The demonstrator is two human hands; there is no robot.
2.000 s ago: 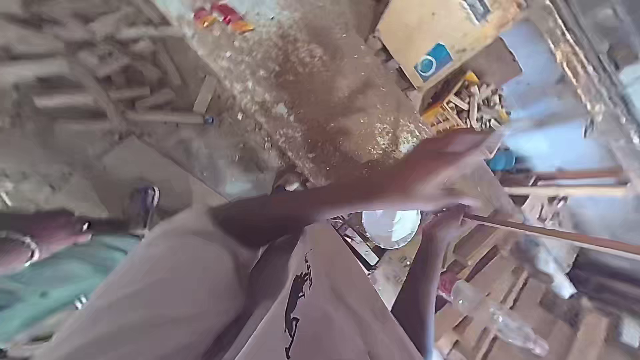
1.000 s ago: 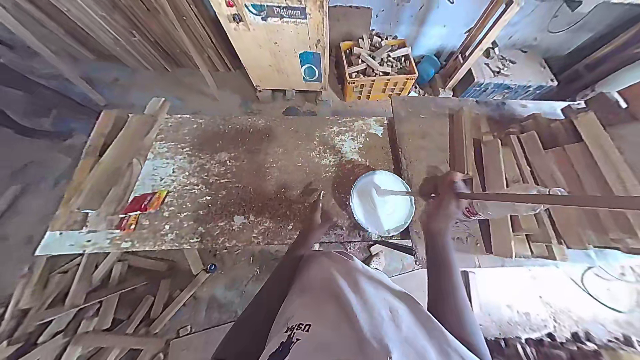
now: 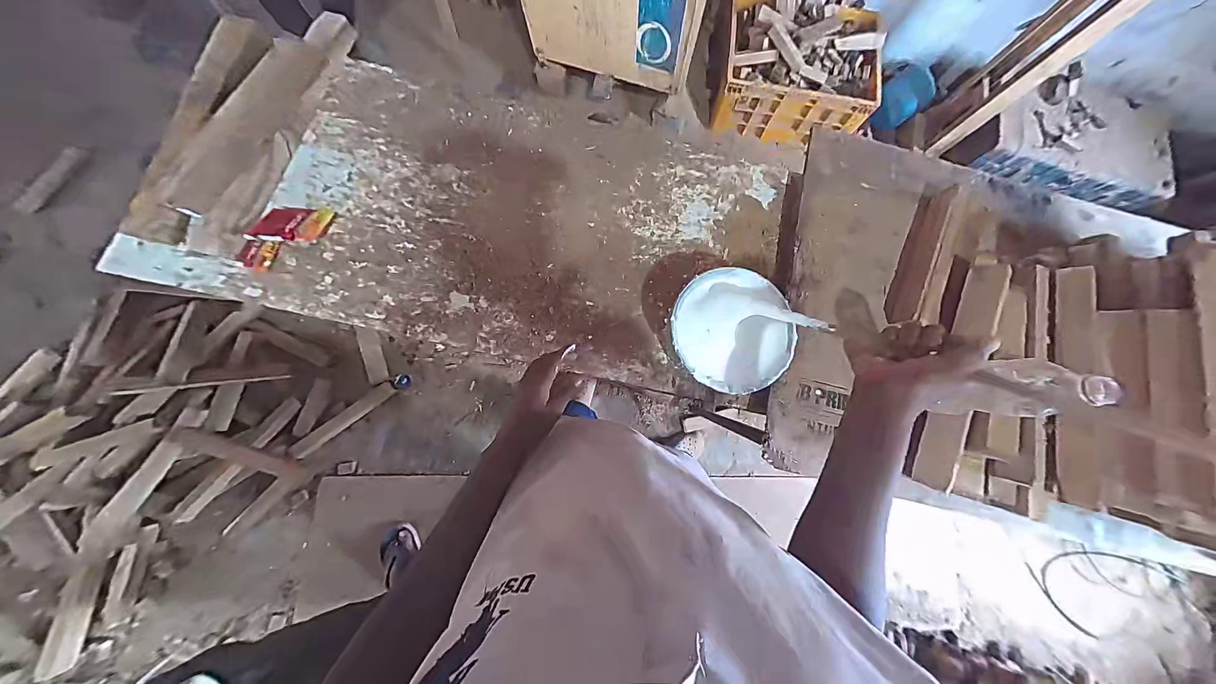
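Observation:
A round tub of white paste or paint (image 3: 733, 331) sits at the right end of the worn worktable (image 3: 380, 123). The white-coated end of a thin stick (image 3: 806, 321) rests in it. My right hand (image 3: 907, 351) is just right of the tub, turned partly palm up, with the stick in its grip; the stick's far part runs off to the right, blurred. A clear plastic bottle (image 3: 1035, 388) lies beside this hand on wooden pieces. My left hand (image 3: 556, 380) is at the table's near edge, its fingers apart, holding nothing visible; a small blue thing (image 3: 579, 409) shows beside it.
Wooden boards (image 3: 1073, 380) lie in rows at right. Wood offcuts (image 3: 190, 427) cover the floor at left; planks (image 3: 247, 114) and red packets (image 3: 285, 228) lie on the table's left end. A yellow crate (image 3: 798, 112) of offcuts stands behind, and a sandalled foot (image 3: 399, 546) is below.
The view has swung far round since the oldest frame. My right hand has turned palm up, still with the stick. The other person's hand in the oldest frame is out of view.

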